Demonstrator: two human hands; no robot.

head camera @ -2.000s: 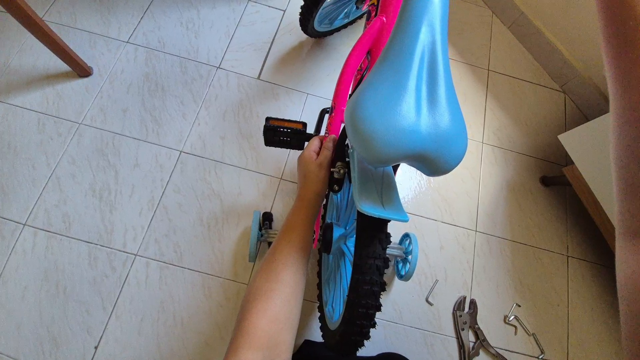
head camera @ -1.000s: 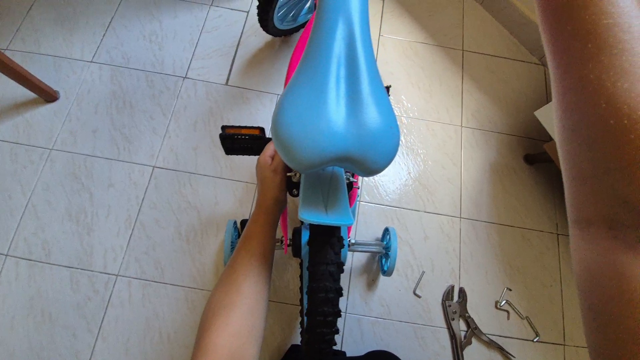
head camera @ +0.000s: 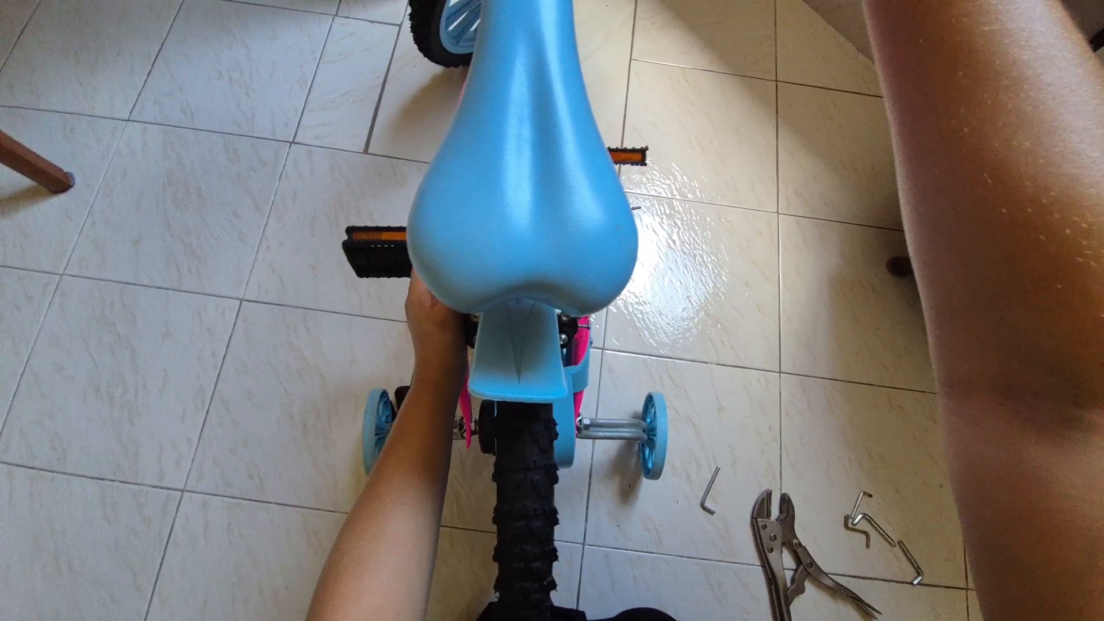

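A child's bicycle with a light blue saddle (head camera: 526,190) stands upright, seen from above and behind. My left hand (head camera: 435,323) reaches under the saddle's left side, close to the left pedal (head camera: 377,252); its fingers are hidden behind the saddle. A blue rear mudguard (head camera: 520,354) sits above the knobbly black rear tyre (head camera: 524,509). Blue training wheels flank it, one at the left (head camera: 377,429) and one at the right (head camera: 654,435). My right forearm crosses the right side of the view, its hand out of frame.
Locking pliers (head camera: 785,552) lie on the tiled floor at the lower right. A hex key (head camera: 710,492) is left of them, and several more (head camera: 880,528) are to their right. A wooden furniture leg (head camera: 34,164) stands at the left edge.
The bicycle, earlier leaning with its saddle toward the right, now stands straighter. The left hand, seen at the pink frame before, is now partly under the saddle. The view has shifted.
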